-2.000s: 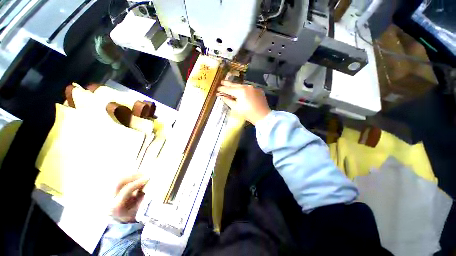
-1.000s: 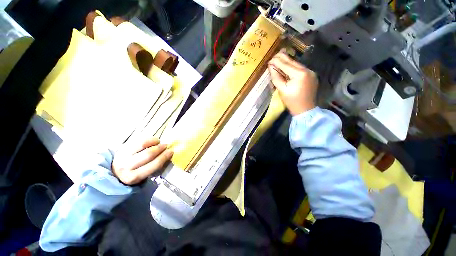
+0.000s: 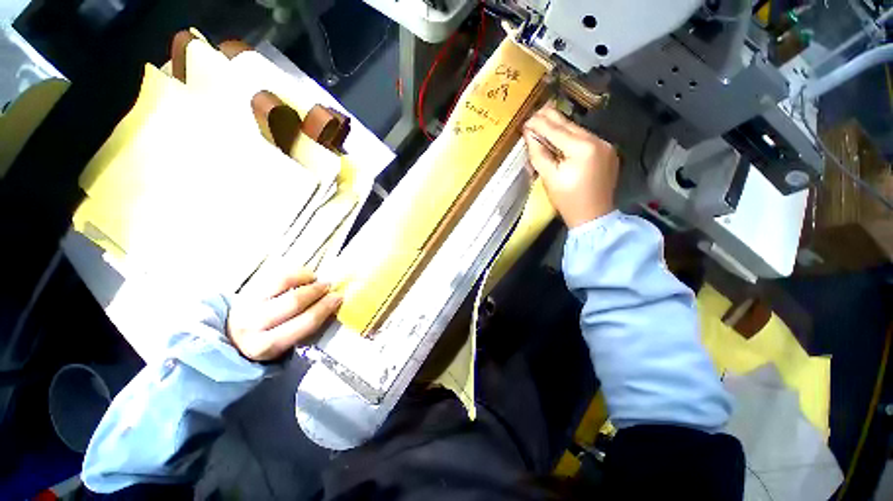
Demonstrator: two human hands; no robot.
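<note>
A yellow panel (image 3: 406, 210) lies along the pale machine arm (image 3: 338, 411), which points toward me. A long brown strip with a dark slot (image 3: 455, 215) runs along its right side, and handwriting shows near its top. My left hand (image 3: 284, 318) pinches the panel's lower left edge between thumb and fingers. My right hand (image 3: 578, 166) is at the strip's upper right edge near the clamp area, fingertips together; what they hold is not clear. A yellow flap (image 3: 475, 342) hangs to the right of the arm.
Yellow panels with brown loops (image 3: 206, 186) are stacked at left. The sewing head (image 3: 617, 29) is at top centre. More yellow panels (image 3: 769, 338) with a grey-white sheet (image 3: 774, 431) lie at lower right. A cardboard box (image 3: 847, 196) is at far right; a red hose (image 3: 446, 73) hangs behind the arm.
The view has shifted since the first frame. My left hand has moved from beside the arm's end onto the yellow panel's edge. Since the second frame both hands are almost unchanged.
</note>
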